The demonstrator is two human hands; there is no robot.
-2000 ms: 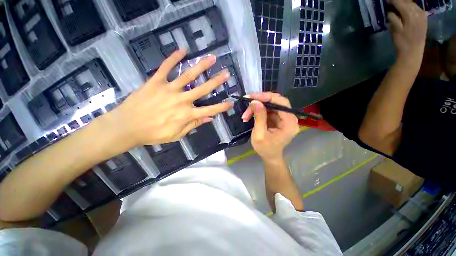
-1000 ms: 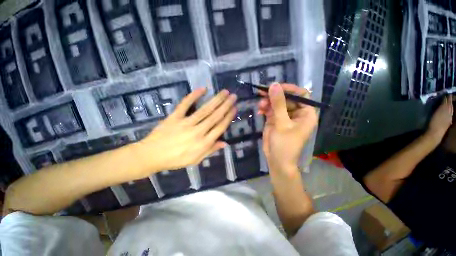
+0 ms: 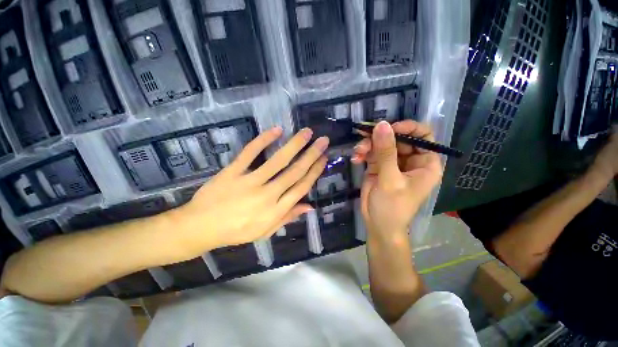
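A whitish blister tray (image 3: 274, 108) holds many black phone housings in its pockets. My right hand (image 3: 400, 173) holds dark tweezers (image 3: 434, 146) like a pen. Their tip is over the sideways phone housing (image 3: 322, 116) in the middle row, near a small shiny spot. Whether a pad is at the tip cannot be told. My left hand (image 3: 254, 193) lies palm down with fingers slightly spread, its fingertips at the lower left edge of that housing. Its palm covers parts of the middle and lower rows. A shiny strip lies partly hidden between my hands.
An adhesive sheet (image 3: 505, 101) with a grid of small squares lies on the dark bench right of the tray. A neighbour's tray (image 3: 589, 74) and another person's arm (image 3: 559, 210) are at the far right. A cardboard box (image 3: 501, 291) is below on the floor.
The view has shifted over the tray. The tweezers moved from near the lower row to the sideways housing. My left hand's spread fingers have drawn closer together.
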